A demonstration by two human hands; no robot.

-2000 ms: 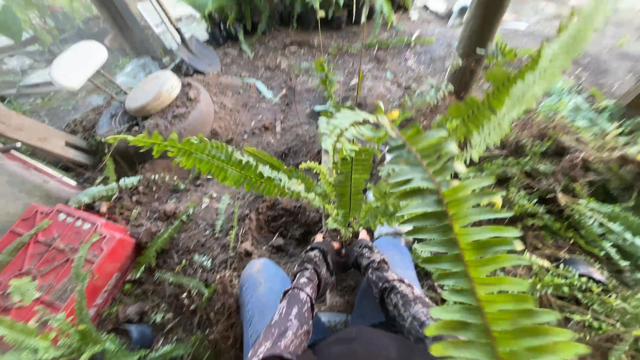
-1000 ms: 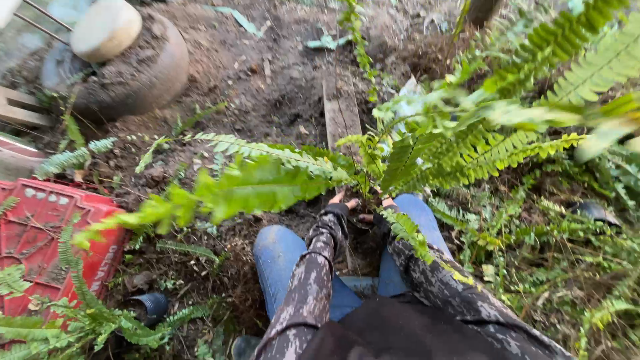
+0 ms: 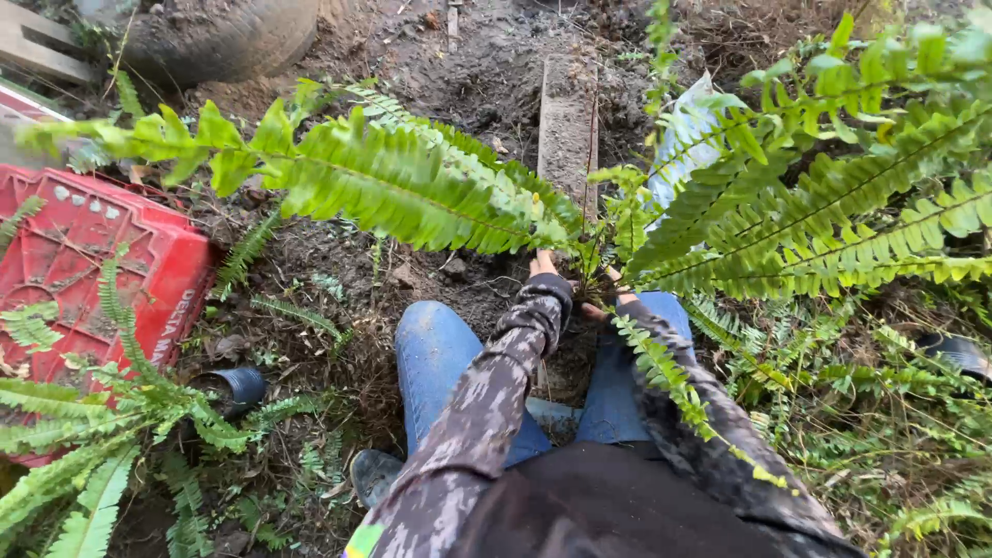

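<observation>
A large fern plant (image 3: 418,186) with long green fronds spreads left and right before me, its base between my two hands. On the left side of that base is my left hand (image 3: 545,266), its fingers partly hidden under the fronds. My right hand (image 3: 608,301) is at the other side of the base, close to the roots and stems, mostly covered by leaves. Whether the fingers close around the root clump cannot be made out. Beyond the plant a narrow wooden board (image 3: 568,132) lies on dark soil (image 3: 480,93).
A red plastic crate (image 3: 163,256) lies at the left beside a small black pot (image 3: 236,390) and another fern (image 3: 101,434). A soil-covered tire (image 3: 225,43) stands upper left. Pale plastic sheeting (image 3: 686,132) is behind the fronds. Another black pot (image 3: 957,353) lies far right.
The view has tilted down toward the ground. The fern's fronds have shifted about, with the big one that hung over the right side two seconds ago no longer there. Both hands remain at the base.
</observation>
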